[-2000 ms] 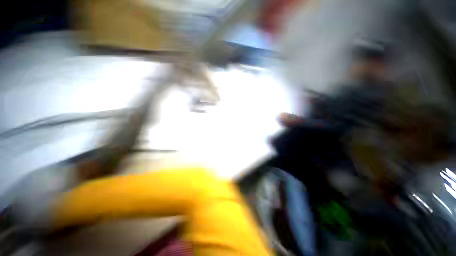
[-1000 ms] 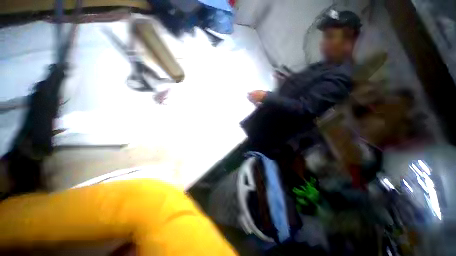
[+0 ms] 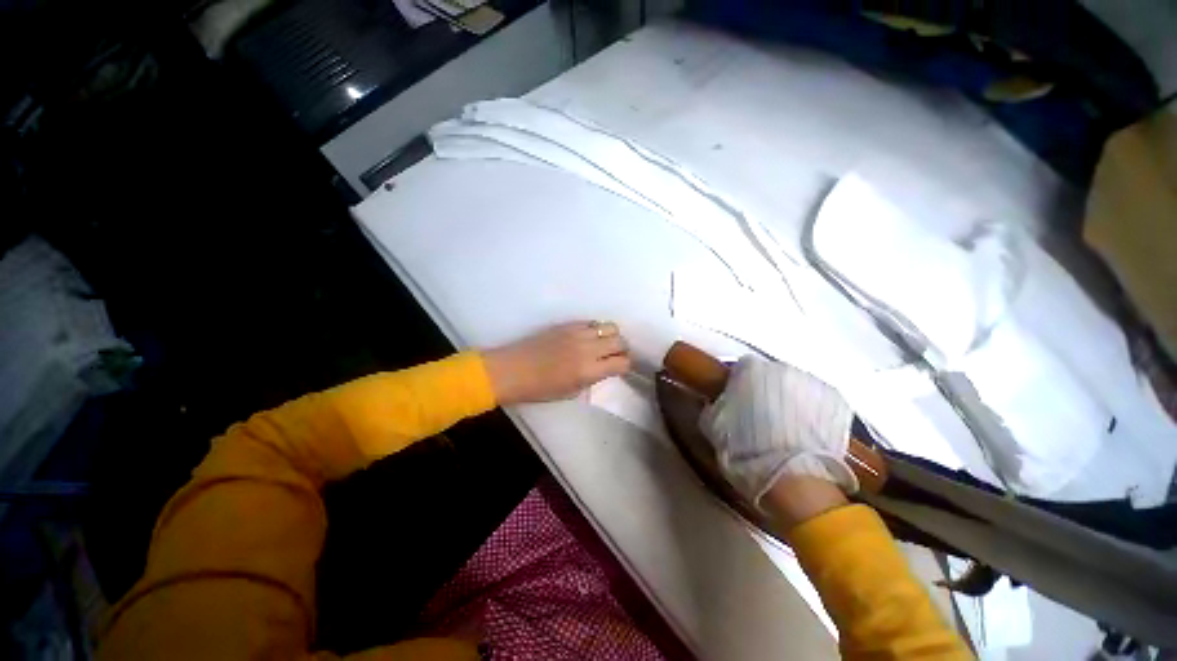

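My gloved right hand (image 3: pixel 781 424) grips the orange-brown wooden handle of the steam iron (image 3: pixel 692 369), which sits on the table near its front edge. My bare left hand (image 3: pixel 563 362), with a ring, lies low on the table, left of the iron's tip. A small piece of white fabric (image 3: pixel 622 395) shows under and beside its fingers; whether the fingers pinch it is unclear. White fabric also shows along the iron's near side. Long curved white strips (image 3: pixel 587 145) lie flat farther up the table.
Stacked white cut pieces (image 3: pixel 891 265) lie behind the iron. The pale covered hose (image 3: pixel 1033 549) runs from the iron to the right edge. Tan cardboard (image 3: pixel 1136 220) is at the far right. The checked apron (image 3: pixel 536 588) is below the table edge (image 3: pixel 516 426).
The view has swung from the table's other end, with the person in dark clothes, to the strips. Both my hands and the iron are now clearly in view.
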